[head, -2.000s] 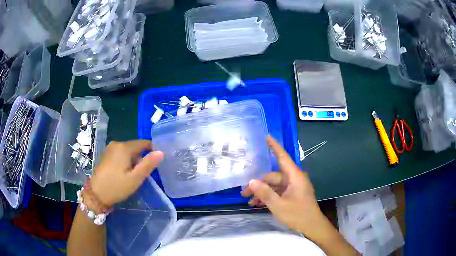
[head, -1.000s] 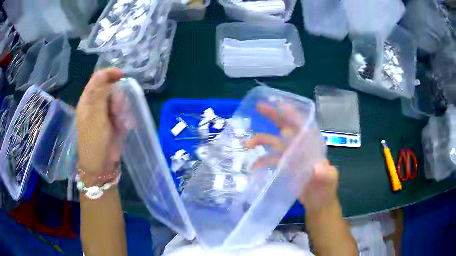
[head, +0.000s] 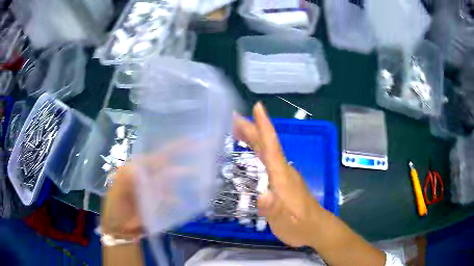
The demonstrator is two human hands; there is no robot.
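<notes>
A clear plastic box (head: 182, 130), blurred, is held up over the left part of the blue tray (head: 332, 171). My left hand (head: 124, 200) is on the box at its lower left, partly seen through the plastic. My right hand (head: 283, 202) is over the middle of the tray, fingers extended and thumb apart, with nothing visibly gripped. A pile of white-ended metal pins (head: 241, 182) lies in the tray between the box and my right hand. The box hides the tray's left part.
Beyond the tray are a loose pin (head: 300, 112) and a lined clear tub (head: 283, 70). At right are a scale (head: 365, 137), a yellow-handled tool (head: 417, 189) and red-handled snips (head: 433, 186). At left are a bin of rods (head: 39, 145) and pin tubs (head: 120, 145).
A second ago both hands held clear plastic pieces spread apart over the tray. Now the plastic is on the left with my left hand, and my right hand has let go and moved beside the pile.
</notes>
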